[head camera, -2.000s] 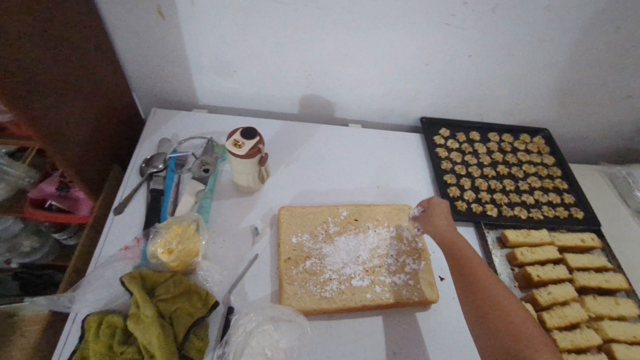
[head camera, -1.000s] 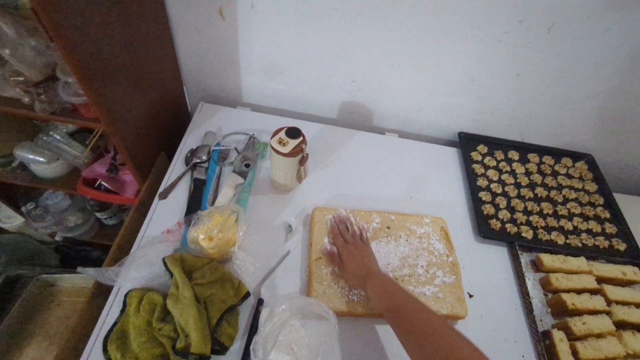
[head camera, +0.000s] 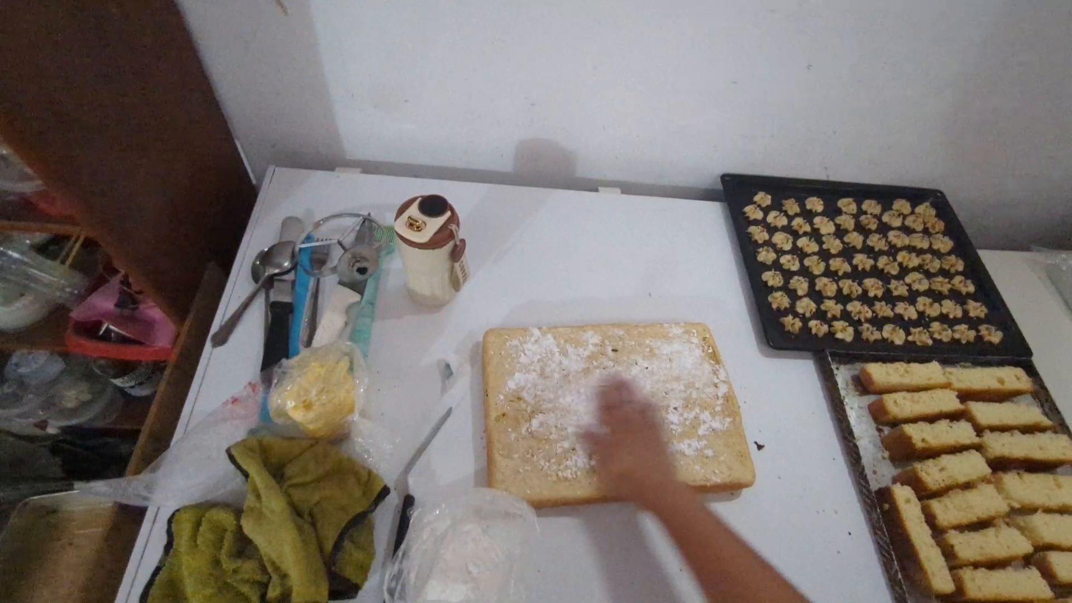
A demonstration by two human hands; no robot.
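A flat rectangular sheet of cake (head camera: 536, 452) lies on the white table, its top strewn unevenly with white powder. My right hand (head camera: 628, 444), blurred, is over the lower middle of the cake; whether its fingers are closed or hold anything cannot be told. My left hand is out of view. Left of the cake a long knife (head camera: 425, 441) lies on the table. Below it sits a clear plastic bag of white powder (head camera: 469, 553), beside a crumpled olive-green cloth (head camera: 310, 519). A plastic bag of yellow food, perhaps butter (head camera: 316, 394), rests above the cloth.
A cream and brown bottle (head camera: 431, 260) stands behind, near spoons (head camera: 275, 260) and other utensils. On the right are a black tray (head camera: 758, 327) of small piped cookies and a metal tray (head camera: 850, 427) of cake slices. Shelves (head camera: 50, 335) with containers are at the far left.
My right hand has gone from the cake's right edge to its left part, then to its lower middle. White powder now covers more of the upper corners.
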